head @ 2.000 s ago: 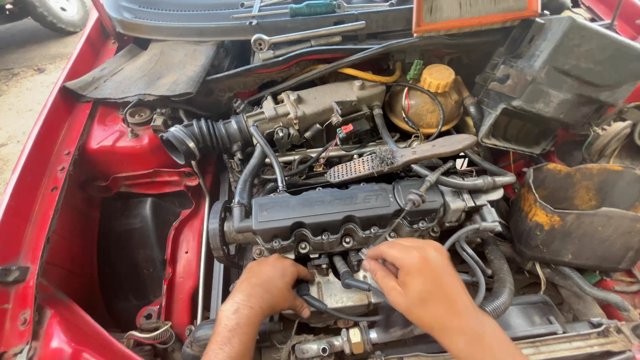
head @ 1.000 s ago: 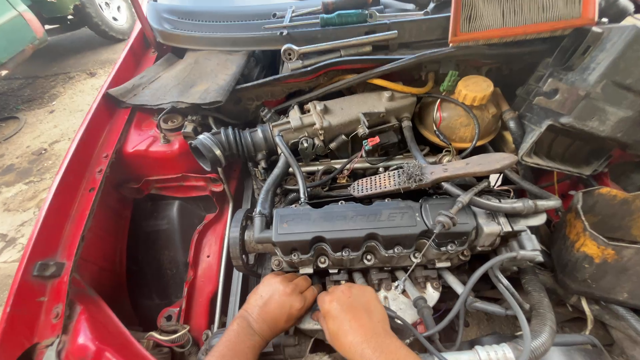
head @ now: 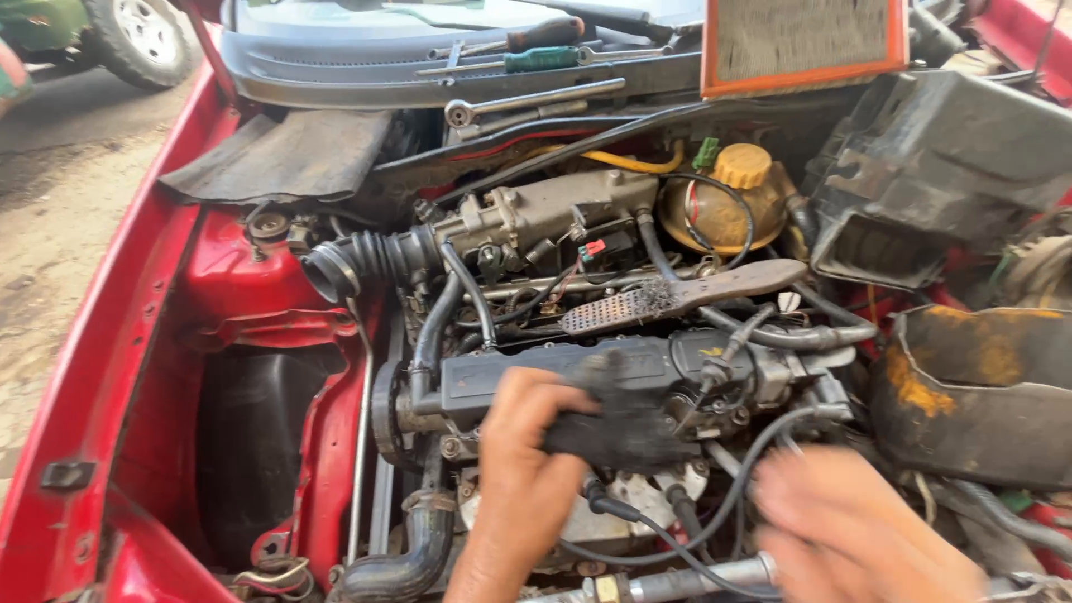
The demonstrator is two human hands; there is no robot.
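Observation:
My left hand (head: 532,456) is closed on a dark, motion-blurred object (head: 620,427), perhaps a black cloth or glove, held over the front edge of the black valve cover (head: 502,377). To its right, my right hand (head: 854,519) is blurred above the front of the engine; whether it holds anything cannot be told. Between the hands, a black spark plug lead (head: 615,507) with its boot runs down from the cylinder head. A wire brush with a wooden handle (head: 741,283) lies behind the valve cover, bristles up.
A ratchet (head: 544,100) and screwdrivers (head: 540,59) rest near the windshield cowl. An orange-framed air filter (head: 804,88) stands at the back. At right are the black air filter housing (head: 955,159) and a stained dark container (head: 980,419). The coolant reservoir (head: 695,213) is behind the engine.
Both hands were low at the front of the engine, close together. Now they are apart, my left hand raised with the dark object, my right hand farther right. The view has shifted.

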